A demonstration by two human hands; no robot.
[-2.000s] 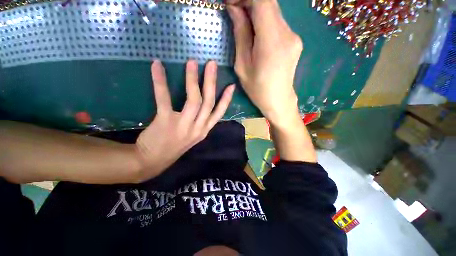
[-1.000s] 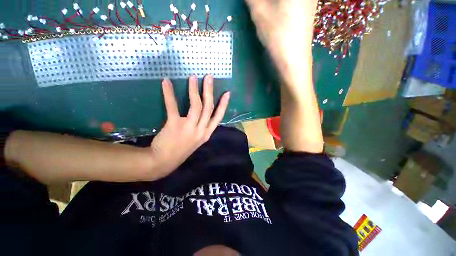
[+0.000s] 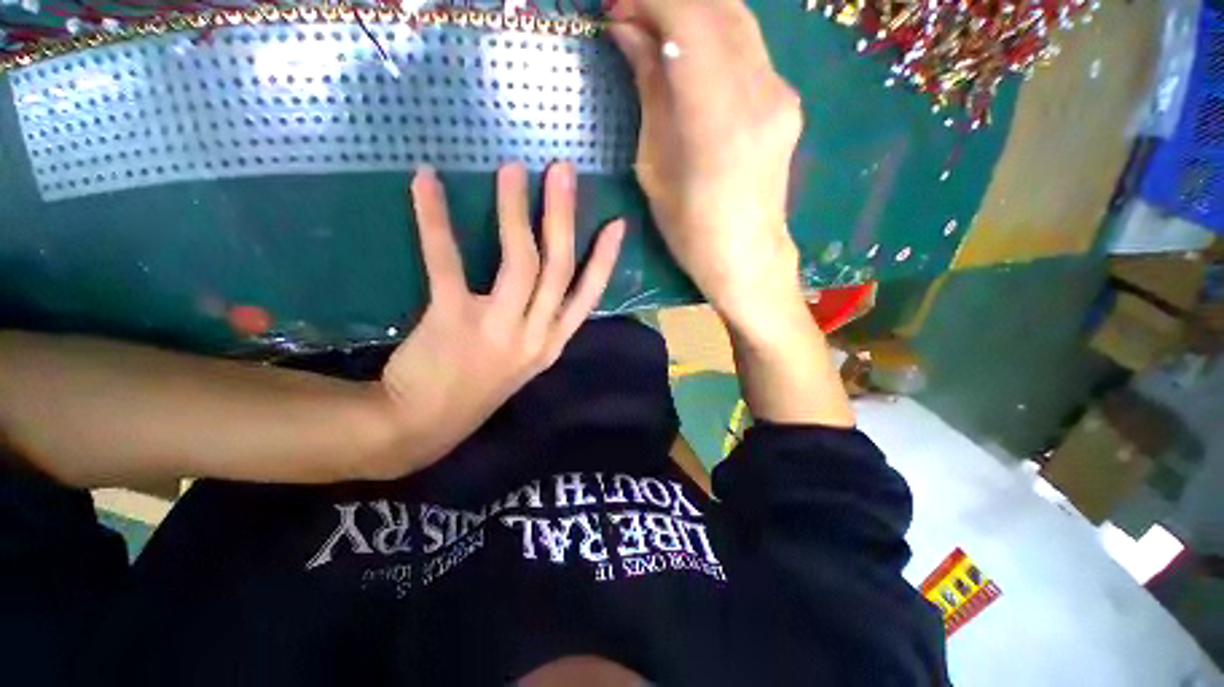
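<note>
The perforated plate (image 3: pixel 336 108), a pale strip full of small holes, lies flat on the green mat. Wired components with gold heads (image 3: pixel 456 23) stand in a row along its far edge, their red leads running out of the picture's top. My left hand (image 3: pixel 490 315) lies with fingers spread, fingertips at the plate's near edge, holding nothing. My right hand (image 3: pixel 711 134) is at the plate's far right corner, fingers pinched on a wired component; a white plug connector (image 3: pixel 670 50) shows against the fingers. The component's head is hidden by the fingertips.
A loose pile of red, gold and white components (image 3: pixel 966 47) lies at the back right. Brown cardboard (image 3: pixel 1054 175) edges the bench on the right. A blue crate (image 3: pixel 1199 161) and cardboard boxes are beyond. A red round thing (image 3: pixel 250 320) lies near the bench's front edge.
Since one second ago, my right hand has come back from beside the pile to the plate's far right corner. The view has shifted, so the plate sits higher. My left hand stays at its near edge.
</note>
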